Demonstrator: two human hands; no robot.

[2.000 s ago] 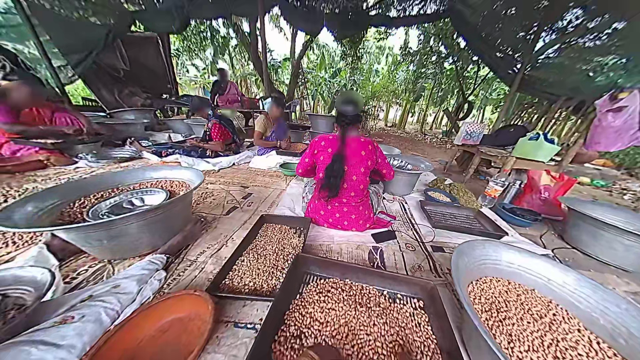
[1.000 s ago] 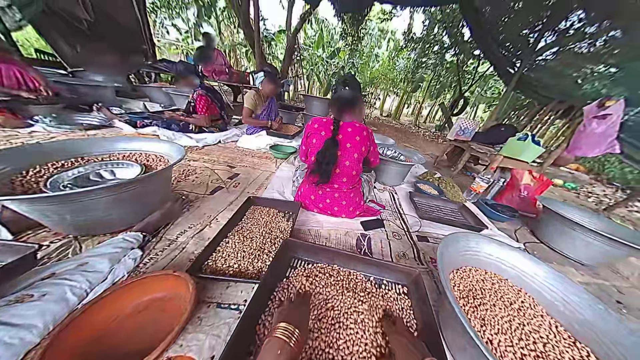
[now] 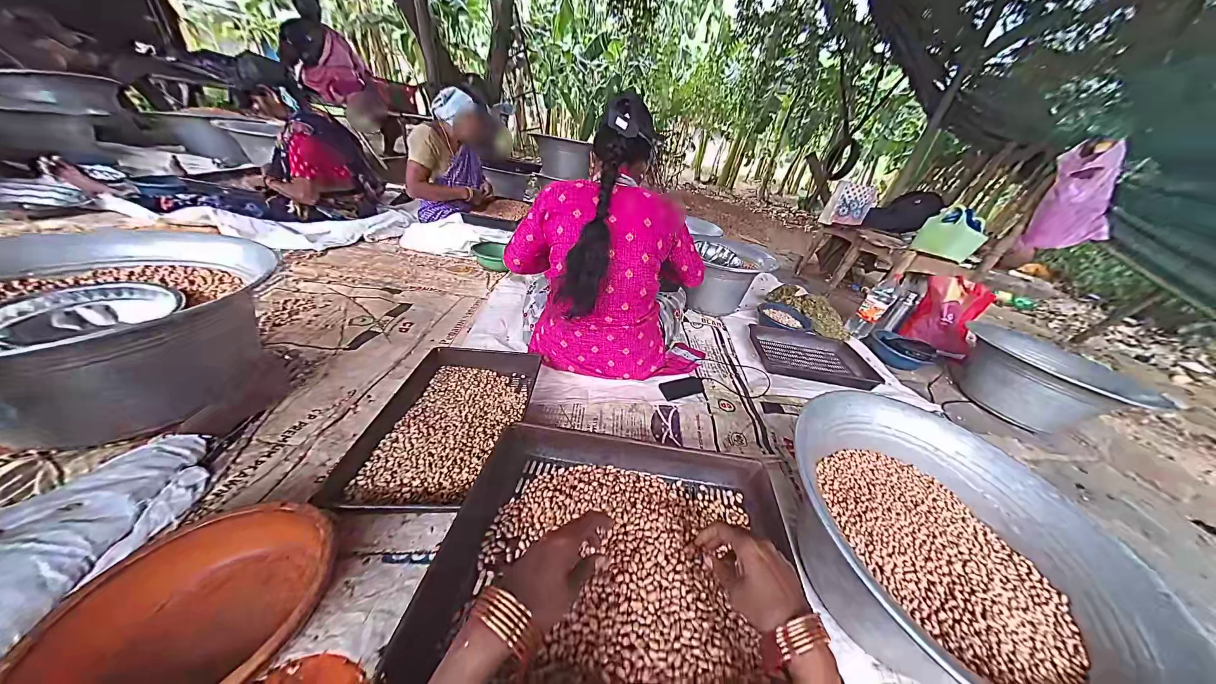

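My left hand (image 3: 556, 572), with bangles at its wrist, rests on brown-and-cream nuts or seeds (image 3: 646, 551) heaped in a dark slotted tray (image 3: 774, 494). Over the right part of the same heap is my right hand (image 3: 750, 575), its fingers curled down at the surface; whether either hand grips any pieces cannot be told. Beyond the tray's left corner lies a second dark tray (image 3: 518, 359) holding more of these pieces. To the right stands a wide metal basin (image 3: 1054, 560), part filled with them. An orange bowl (image 3: 180, 589) is at the lower left.
A person in a pink top (image 3: 608, 275) sits just ahead, back turned; several people sit farther left. A large metal tub (image 3: 123, 380) with a metal dish (image 3: 95, 312) stands left, a lidded metal pot (image 3: 1035, 380) right. A phone (image 3: 681, 388) with a cable lies on the printed sacking.
Both my hands have come into view over the tray since the earliest frame. From one second ago, the right hand's fingers have gone from spread out to curled. The view has tilted down somewhat.
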